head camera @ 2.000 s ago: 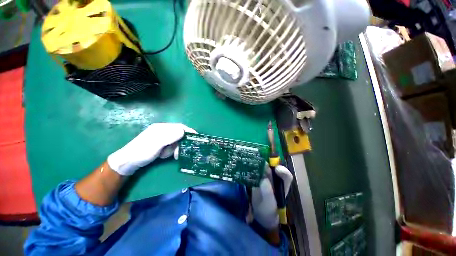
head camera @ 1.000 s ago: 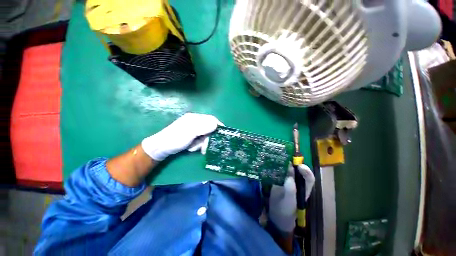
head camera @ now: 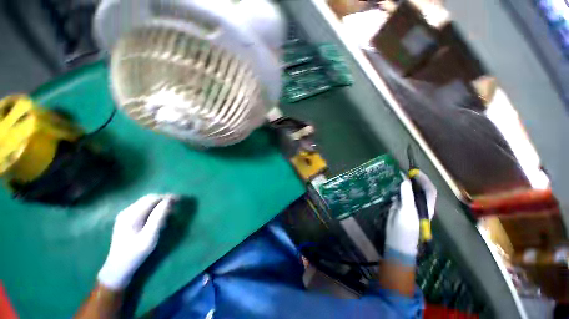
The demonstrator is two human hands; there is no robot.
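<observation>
My right hand (head camera: 405, 215), in a white glove, holds a green circuit board (head camera: 362, 187) by its right end, over the conveyor's near edge. The same hand also holds the black and yellow soldering iron (head camera: 422, 202), its tip pointing away from me. My left hand (head camera: 138, 237), gloved in white, is over the green mat (head camera: 218, 205), away from the board. Its fingers look curled together with nothing visible in them, though the image is blurred. No solder wire can be made out.
A large off-white fan (head camera: 187, 87) stands at the back of the mat, a black and yellow fan (head camera: 37, 149) at left. The yellow sponge (head camera: 308, 165) and iron stand (head camera: 293, 134) are at the mat's right edge. The conveyor (head camera: 346, 118) carries other boards (head camera: 315, 71). Cardboard boxes (head camera: 430, 47) are beyond.
The view has swung right. My left hand has let go of the board. My right hand has carried the board and iron rightward from the mat to over the conveyor's edge.
</observation>
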